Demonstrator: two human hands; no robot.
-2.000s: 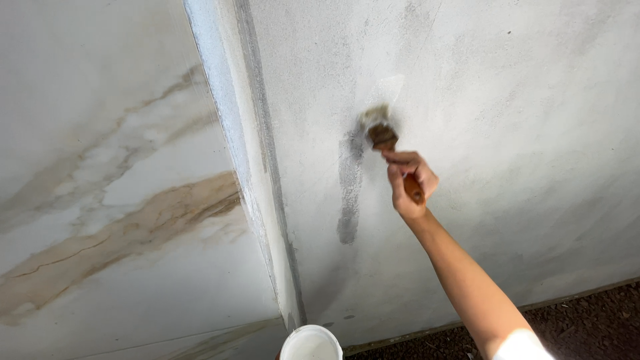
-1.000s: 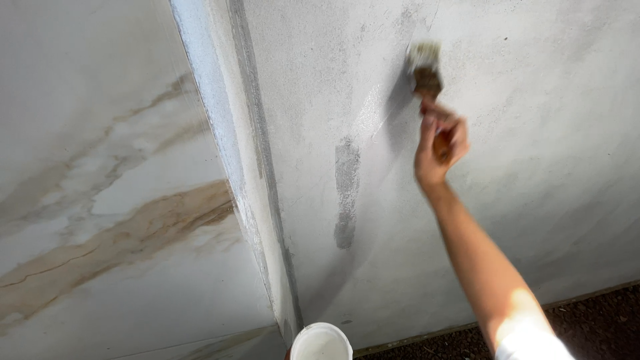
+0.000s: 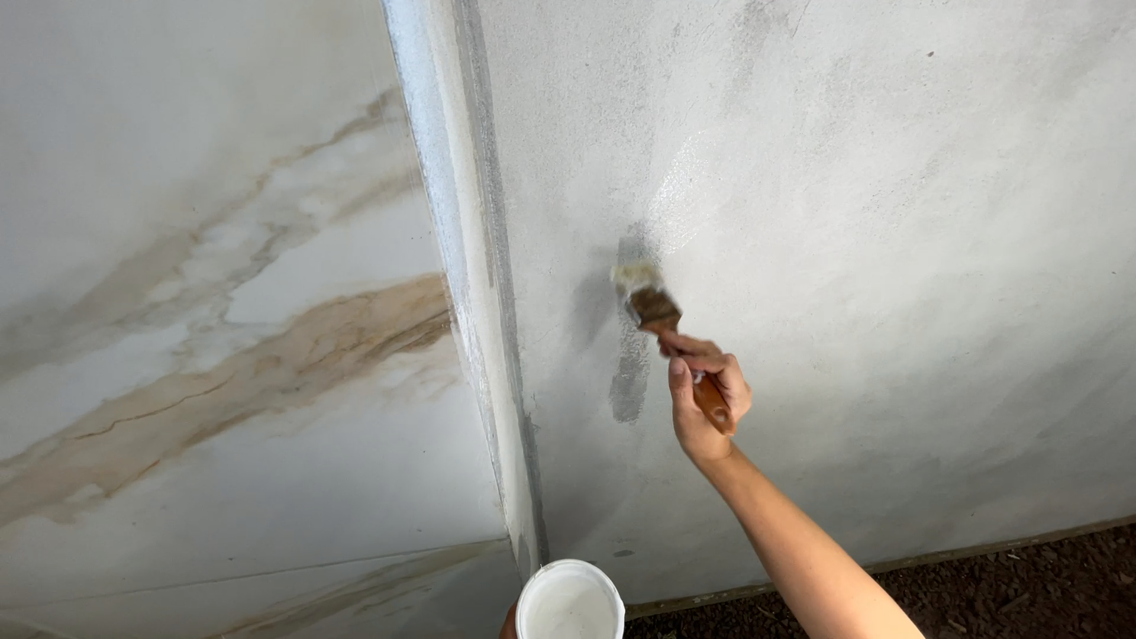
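Note:
My right hand [image 3: 710, 390] grips the wooden handle of a paintbrush [image 3: 655, 311], whose pale, coated bristles are at the grey-white wall [image 3: 887, 311], over a darker grey patch [image 3: 632, 382]. Up and to the right of the bristles, a wet, shiny streak [image 3: 683, 191] shows on the wall. At the bottom edge, a white plastic tub [image 3: 571, 603] of whitish liquid is held by my left hand [image 3: 509, 623]; only a sliver of that hand shows at the tub's left side.
Marble-look panels [image 3: 222, 399] with brown veins cover the left side. A pale corner strip [image 3: 461, 266] with a dark grey line beside it runs between panels and wall. Dark, chip-covered ground [image 3: 1038, 586] lies along the wall's foot at lower right.
My right hand and the brush have moved down and left from the higher spot of one second ago. A shiny wet streak now shows where the brush passed. The tub remains at the bottom edge.

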